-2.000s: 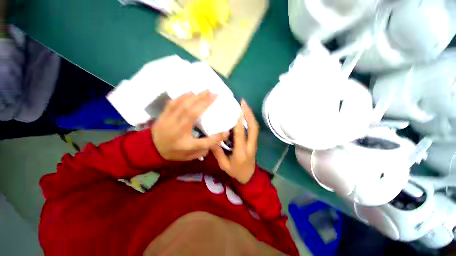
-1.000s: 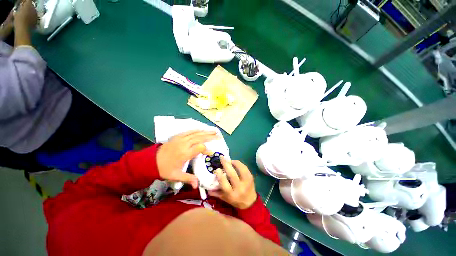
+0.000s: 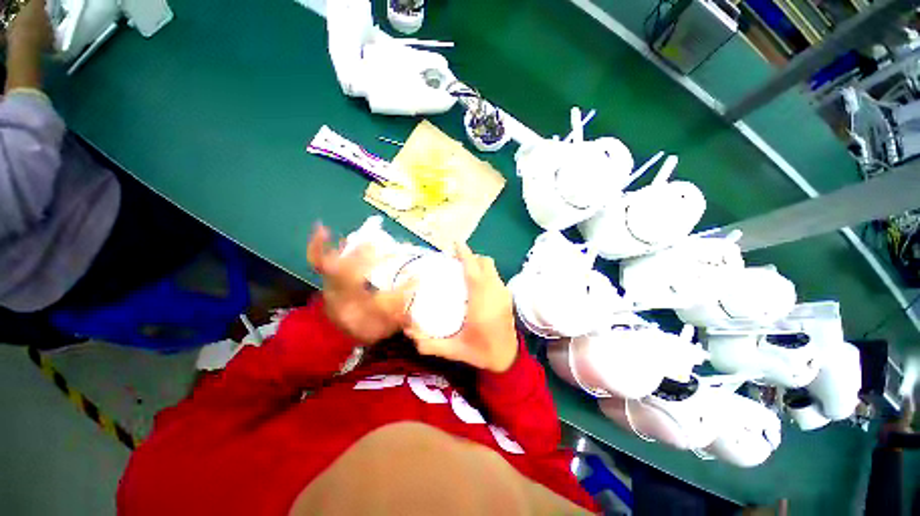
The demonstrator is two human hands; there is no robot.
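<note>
A white camera unit (image 3: 436,294) is held between both hands over the bench's near edge, its rounded head towards the right hand. My left hand (image 3: 353,292) is on its left side, slightly blurred, with some fingers raised. My right hand (image 3: 484,317) wraps the head's right side and underside. The dark lens face is not visible. Beyond the unit lie a tan cardboard sheet (image 3: 469,181) with a yellow lump (image 3: 432,191) and a white glue tube (image 3: 348,151) with coloured print.
Rows of white camera units (image 3: 656,217) stand on the green bench to the right. An open unit (image 3: 409,81) lies at the back, wired to a head front (image 3: 486,129). Another person's sleeve (image 3: 50,191) is at the left, above a blue stool (image 3: 161,302).
The unit has been turned, so the dark lens face no longer shows. My left hand has shifted lower on it, and my right hand has moved up around the head. The view has shifted slightly.
</note>
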